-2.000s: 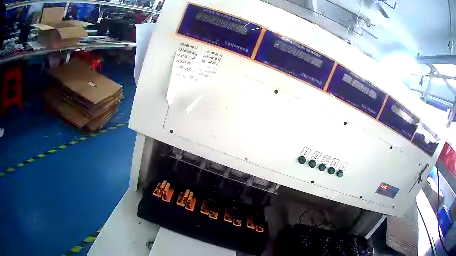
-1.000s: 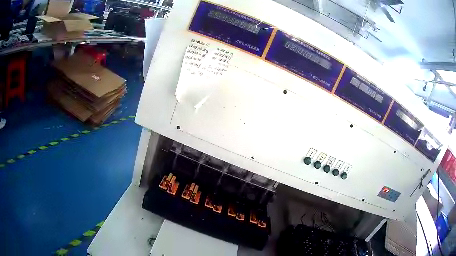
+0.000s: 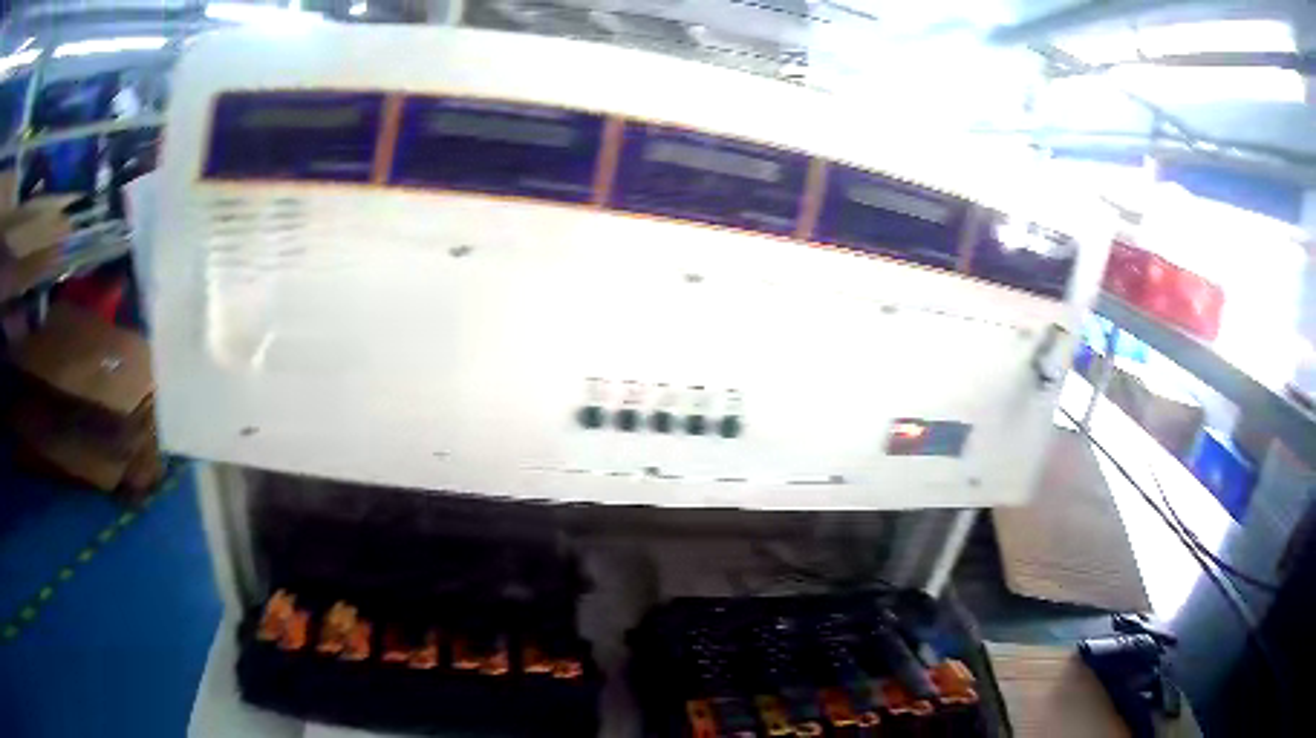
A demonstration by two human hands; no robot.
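The white test machine [image 3: 476, 361] fills the middle of the view. Under it sit two black test fixtures, the left fixture [image 3: 419, 699] and the right fixture [image 3: 650, 678], each with orange clamps along its front. The right one is cut off by the bottom edge; dark blurred shapes lie in its slots, too unclear to tell apart. Several black units [image 3: 1133, 670] lie on a cardboard sheet [image 3: 1046, 685] at the lower right. Neither of my hands is in view.
A second cardboard sheet [image 3: 1068, 534] lies behind, right of the machine. Dark cables [image 3: 1169, 519] hang at the right. A red box [image 3: 1162, 289] stands at the upper right. Stacked cardboard [image 3: 87, 389] is on the blue floor at left.
The view has swung to the right and straightened. The machine sits further left and more level, and the right fixture's orange clamps and the black units at the right now show.
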